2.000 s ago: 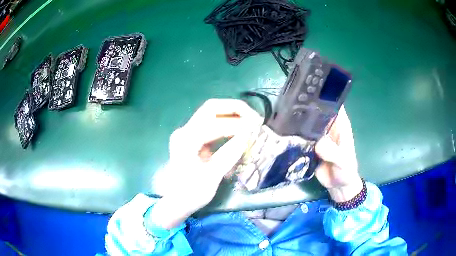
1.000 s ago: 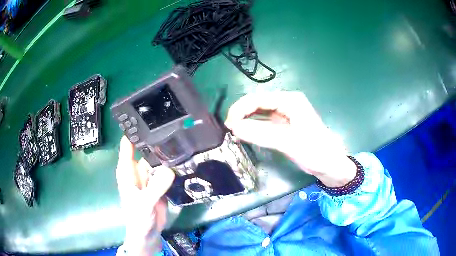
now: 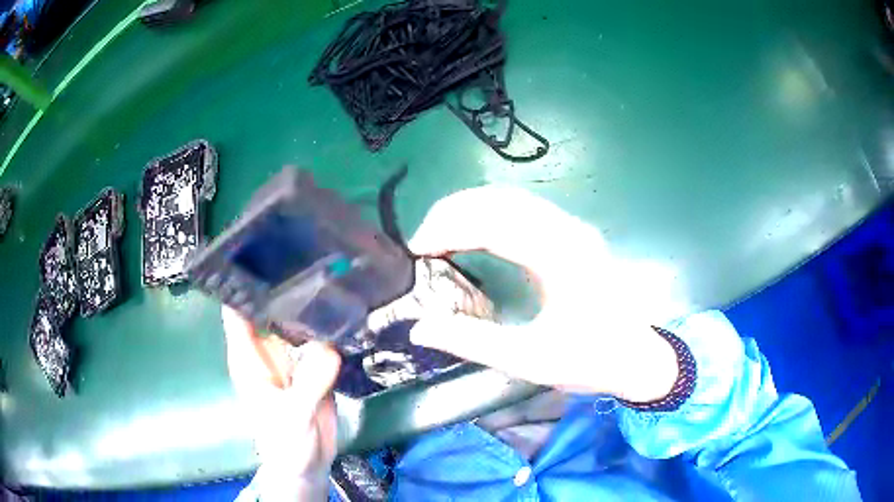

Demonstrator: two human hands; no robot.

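Note:
An open two-part trail camera unit (image 3: pixel 304 257) is held tilted above the bench, slightly blurred. Its dark grey screen-side half points up and left. Its mottled pale back half (image 3: pixel 453 286), with a light ring inside, is below and partly covered by my right hand. My left hand (image 3: pixel 289 382) grips the unit's lower left edge. My right hand (image 3: pixel 559 284) has thumb and fingers at the back half's right side. A short black sealing ring section (image 3: pixel 391 204) sticks up from the unit beside my right fingertips; the rest of it is hidden.
A tangled pile of black sealing rings (image 3: pixel 417 69) lies on the green bench (image 3: pixel 686 147) beyond the unit. Several mottled black-and-white units (image 3: pixel 174 218) lie at the left. A dark object (image 3: pixel 169 12) is at the top left. Another dark piece (image 3: pixel 361 480) shows at the bottom, by the smock.
The unit has passed from my right hand to my left and turned to face the other way. My right hand has since moved left onto the back half. The view has shifted too.

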